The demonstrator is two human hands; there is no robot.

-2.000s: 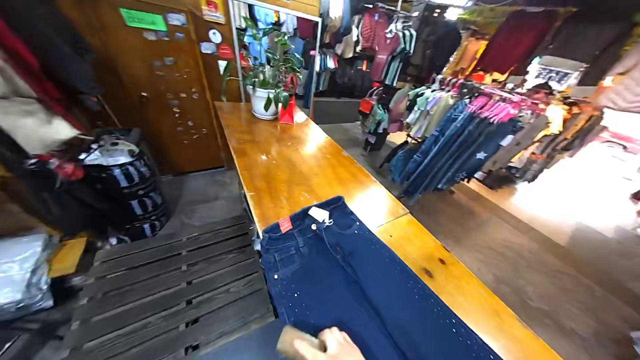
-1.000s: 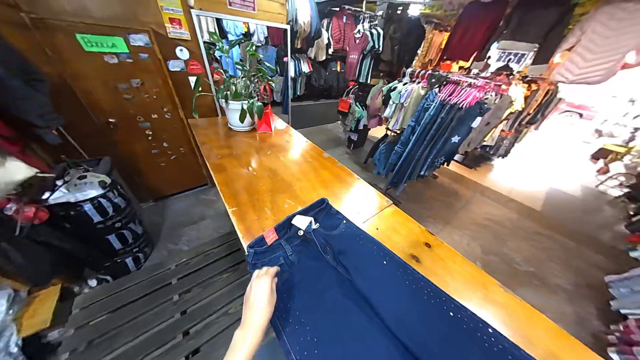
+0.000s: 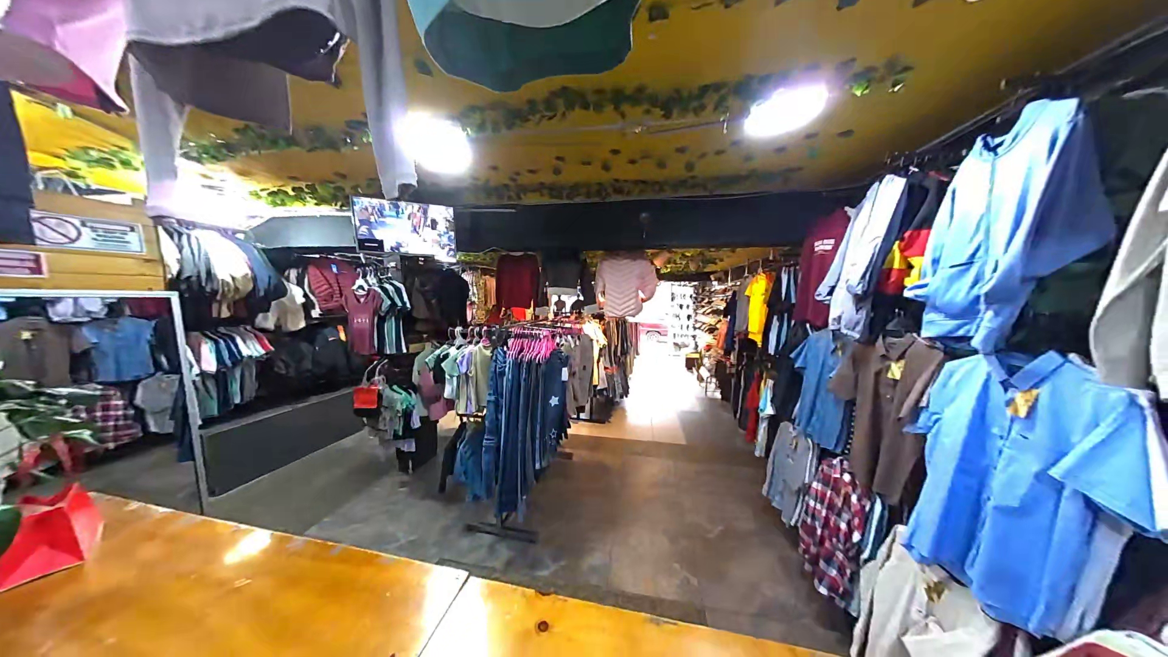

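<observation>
Neither my left hand nor my right hand shows in the head view. The varnished wooden counter (image 3: 274,584) runs along the bottom edge, with a seam near its middle. A red gift bag (image 3: 53,534) stands on it at the far left, beside the leaves of a potted plant (image 3: 41,411). The part of the counter where jeans lay earlier is out of view.
Beyond the counter, a rack of blue jeans (image 3: 529,411) on pink hangers stands on the tiled floor (image 3: 639,511). A framed mirror (image 3: 187,401) is at left. Blue shirts (image 3: 1031,474) hang at right; more garments hang overhead.
The view has swung up and to the right. A hand touched the dark blue jeans on the counter in both earlier frames; hand and jeans are now out of view.
</observation>
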